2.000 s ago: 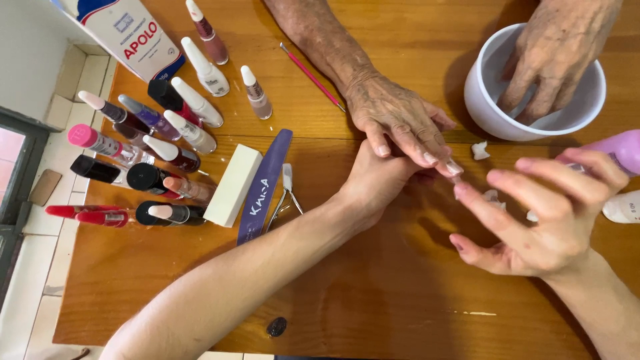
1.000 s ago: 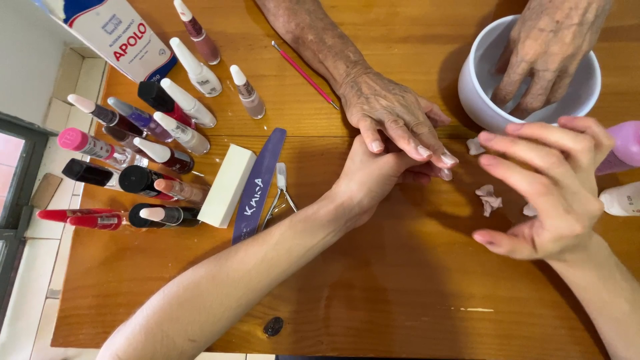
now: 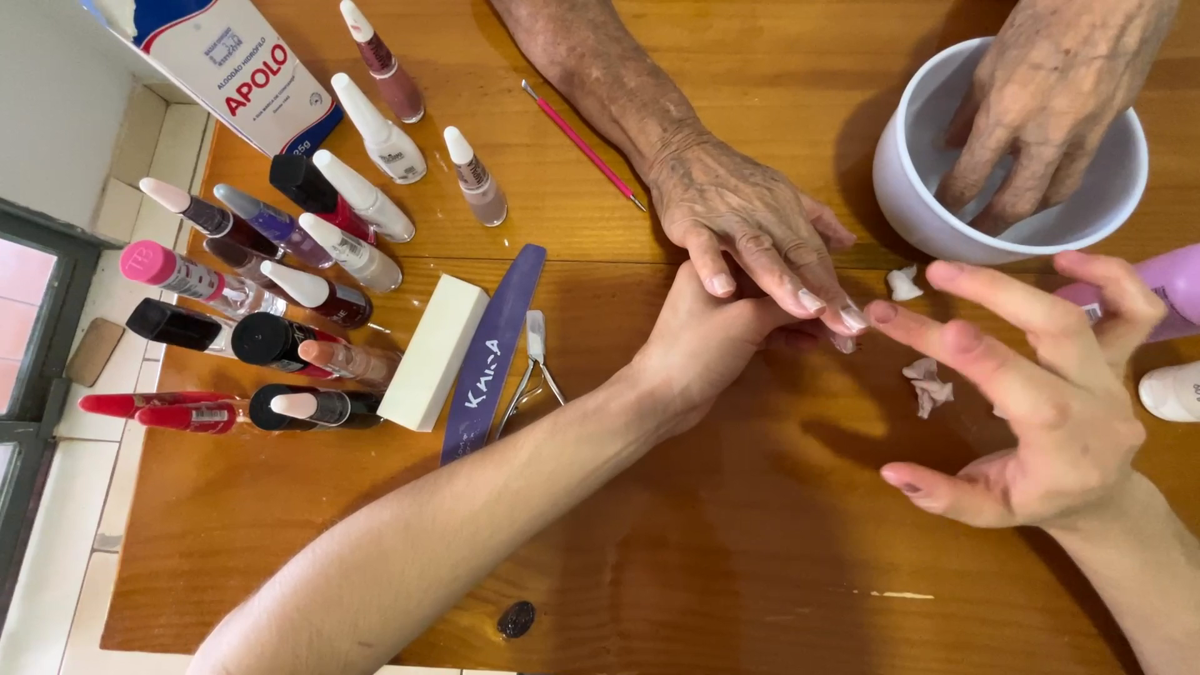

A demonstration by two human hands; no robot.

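My left hand (image 3: 717,328) is closed around the underside of another person's hand (image 3: 750,220), whose fingers point right and rest over mine; its fingertips show whitish nails. My right hand (image 3: 1031,384) holds nothing, its fingers spread, and its index fingertip meets or nearly meets a nail of that hand; which, I cannot tell. The person's other hand (image 3: 1050,112) dips its fingers into a white plastic bowl (image 3: 891,178). Used cotton pieces (image 3: 928,386) and a small white cotton tuft (image 3: 904,282) lie between the bowl and my right hand.
Left on the wooden table (image 3: 656,562) stand several nail polish bottles (image 3: 380,131), a cotton box (image 3: 253,75), a white buffer block (image 3: 433,352), a purple nail file (image 3: 494,352) and cuticle nippers (image 3: 534,361). A red-handled manicure tool (image 3: 583,145) lies above. A purple bottle (image 3: 1172,291) is at right.
My right hand's fingers have shifted slightly, and the index fingertip is now closer to the person's nails than one second ago. My left hand keeps its hold.
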